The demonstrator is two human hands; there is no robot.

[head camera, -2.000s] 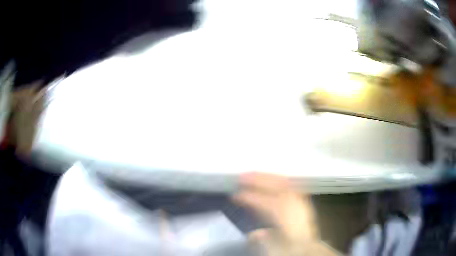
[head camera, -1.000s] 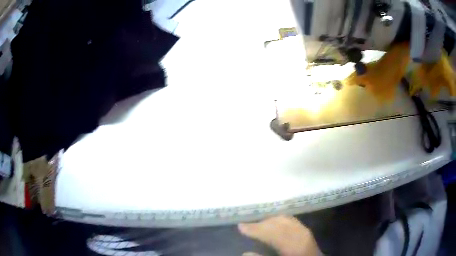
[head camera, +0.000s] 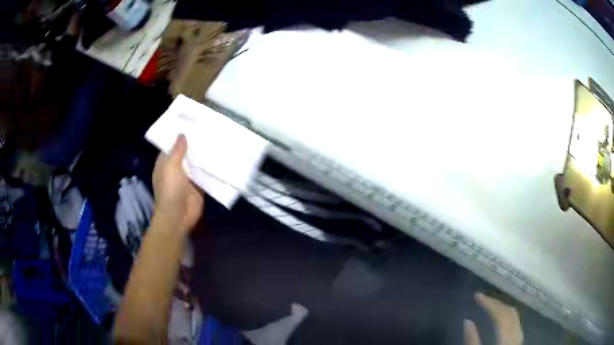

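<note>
My left hand point(head camera: 176, 185) grips a white rectangular piece point(head camera: 214, 149), with the thumb on top, beside the left end of the white sewing machine table point(head camera: 404, 128). The piece looks folded or layered; I cannot tell if it is paper or cloth. My right hand point(head camera: 497, 322) is cut off by the bottom edge, below the table's front edge, with two fingers apart and nothing seen in them. The yellowish needle plate point(head camera: 587, 176) shows at the right edge.
Black cut panels point(head camera: 350, 12) lie at the table's back edge of view. A measuring tape point(head camera: 404, 214) runs along the table's front edge. A blue plastic basket point(head camera: 86, 263) stands at lower left among cloth. Dark cloth with white-striped parts point(head camera: 289, 219) hangs below the table.
The view has swung left, so the machine head is out of the picture. My left hand has come into view with the white piece. My right hand now shows farther right, with fewer parts visible.
</note>
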